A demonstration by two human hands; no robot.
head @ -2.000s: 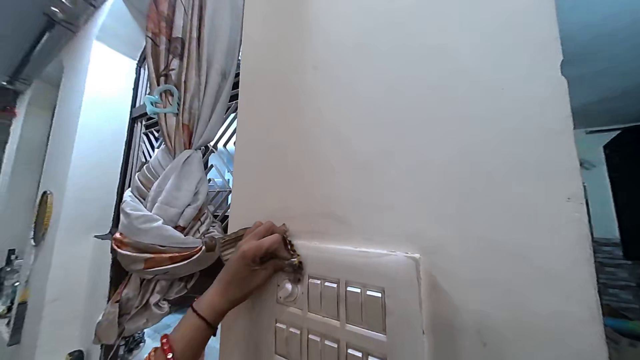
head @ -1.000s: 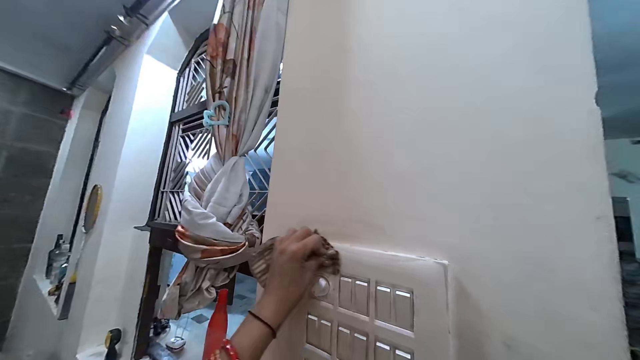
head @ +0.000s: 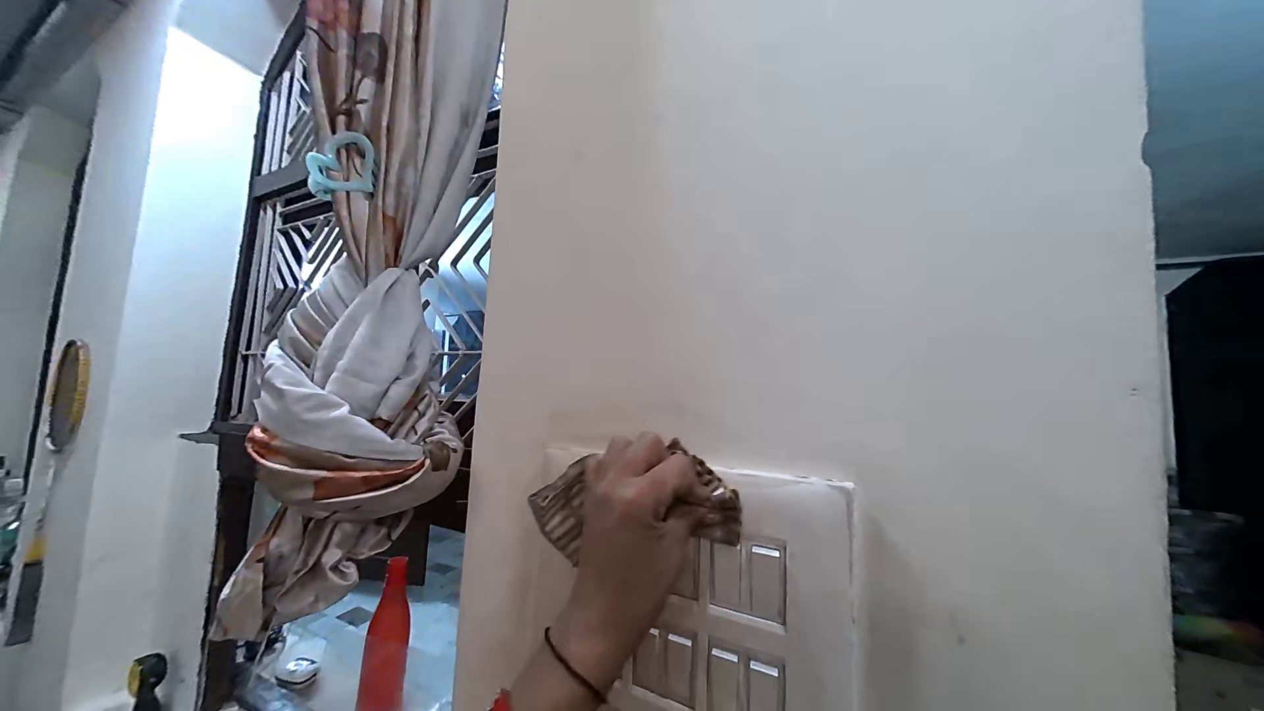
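My left hand (head: 637, 504) reaches up from the lower middle of the view and grips a crumpled brown striped cloth (head: 561, 506). The cloth sticks out on both sides of my fingers. Hand and cloth are at the upper left part of a pale switchboard (head: 825, 583) on the wall, over its top edge and some switches. Several rows of rocker switches (head: 765, 581) show to the right of and below my hand. A dark band is around the wrist, with a bit of red at the forearm. My right hand is not in view.
A knotted patterned curtain (head: 370, 346) with a light-blue heart-shaped clip (head: 343, 166) hangs at a grilled window (head: 296, 217) on the left. Below it stands a red bottle (head: 385, 637). A racket-shaped object (head: 68, 395) is at the far left. Plain wall (head: 839, 247) rises above the switchboard.
My left hand with the cloth has moved from the round knob at the switchboard's upper left, now hidden, to the right along the top edge. The view has shifted.
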